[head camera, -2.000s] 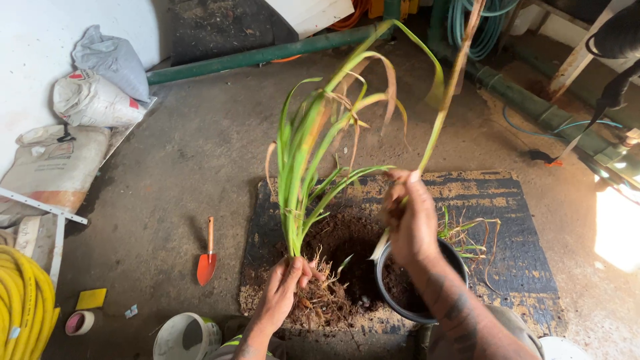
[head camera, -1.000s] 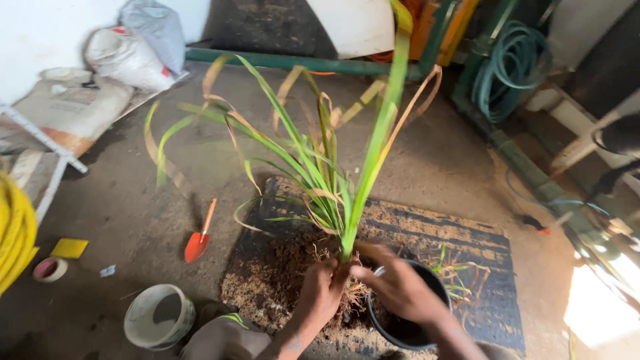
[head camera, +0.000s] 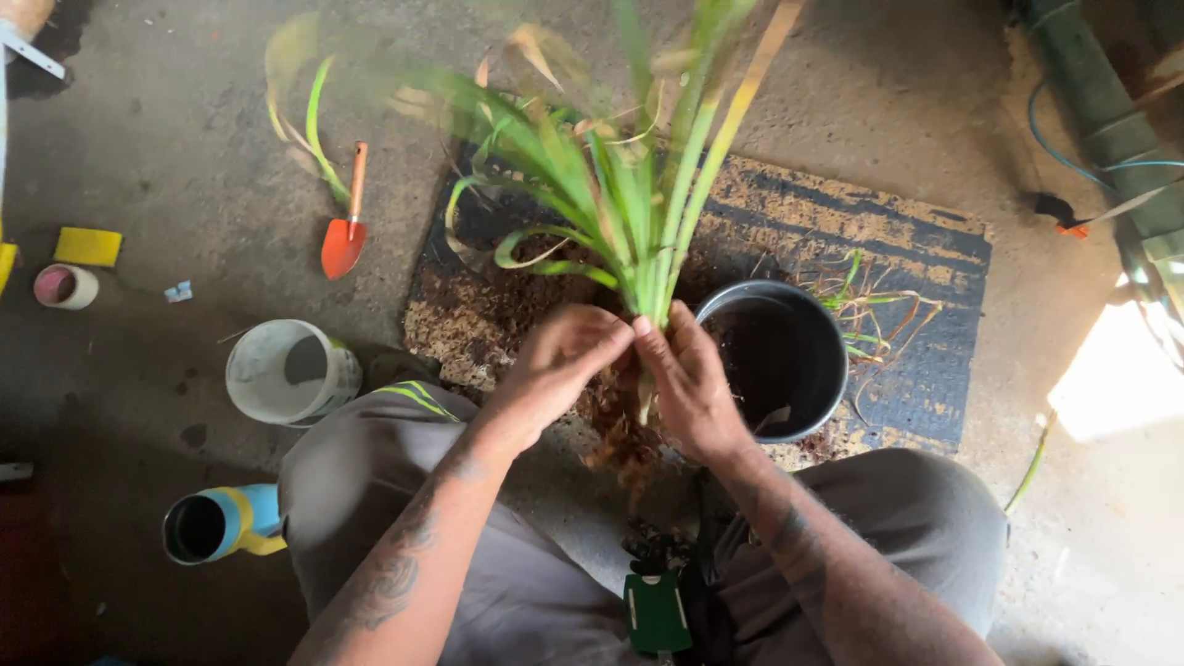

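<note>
A clump of long-leaved green plants (head camera: pixel 638 222) stands upright between my hands, some leaf tips brown and blurred by motion. My right hand (head camera: pixel 689 384) is closed around the stem bases. My left hand (head camera: pixel 569 361) touches the same bases with its fingertips; whether it grips them is unclear. Brown roots (head camera: pixel 634 453) hang below my hands. Just right of my right hand is a black plastic pot (head camera: pixel 795 361), its inside dark. Dark loose soil (head camera: pixel 490 314) lies left of the plant on a worn black-painted board (head camera: pixel 925 240).
Plant scraps (head camera: pixel 869 305) lie right of the pot. On the floor at left are an orange hand trowel (head camera: pixel 345 242), a whitish bucket (head camera: pixel 277 379), a tape roll (head camera: pixel 67 288), a yellow sponge-like block (head camera: pixel 88 247) and a blue-and-yellow container (head camera: pixel 222 525). A green metal beam (head camera: pixel 1091 102) runs along the right.
Two seconds ago my right hand held a long stalk apart from the clump; now it is at the clump's base. A loose stem shows on the floor at right. The view has tilted downward.
</note>
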